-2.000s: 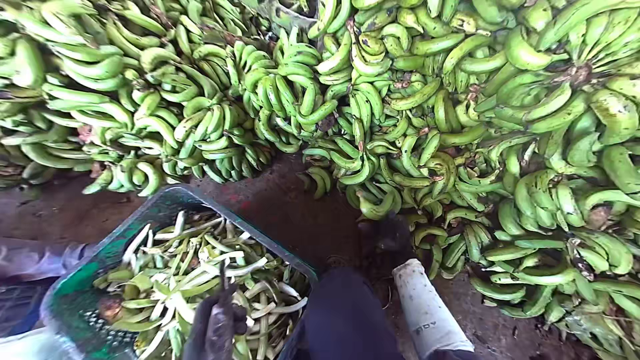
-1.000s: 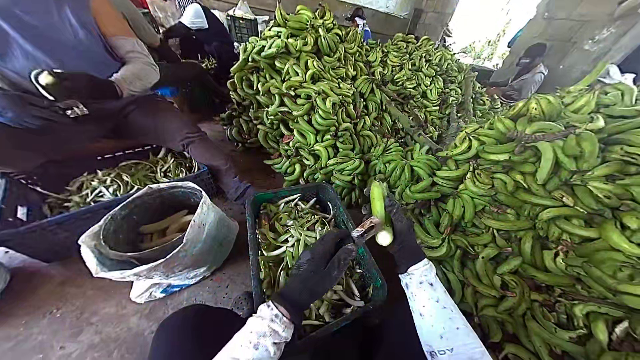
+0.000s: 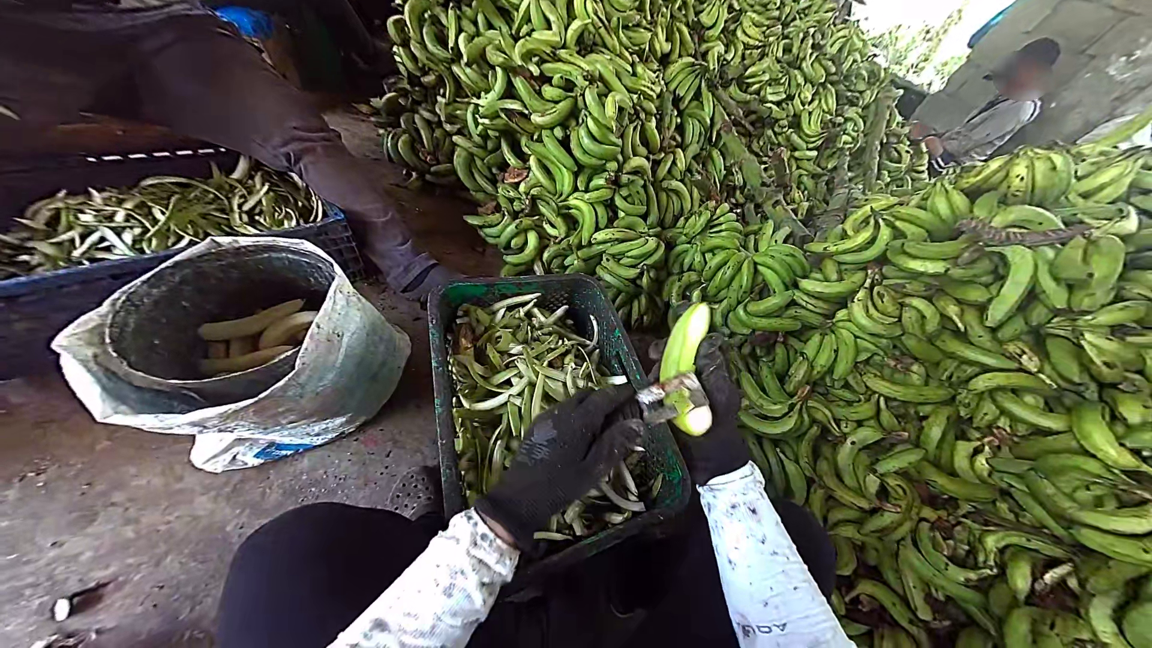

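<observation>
My right hand (image 3: 717,418), in a dark glove, holds a partly peeled green plantain (image 3: 684,346) upright, its pale lower end bare. The black-gloved left hand (image 3: 562,450) grips a short peeling blade (image 3: 668,396), whose metal lies across the lower part of the fruit. Most of the blade's handle is hidden by my fingers. Both hands are over the right side of a green plastic crate (image 3: 439,360) between my knees, which holds many strips of peel (image 3: 513,378).
Left of the crate stands a bucket in a white sack (image 3: 360,378) with several peeled plantains (image 3: 252,333). Beyond it, a blue crate (image 3: 90,279) holds peels beside a person's leg (image 3: 351,198). Heaped green plantains (image 3: 576,135) rise ahead and at right (image 3: 990,405). Another person (image 3: 999,112) sits far right.
The view has swung widely since two seconds ago, when one gloved hand showed over the crate of peels. From one second ago, both hands still hold the plantain and blade.
</observation>
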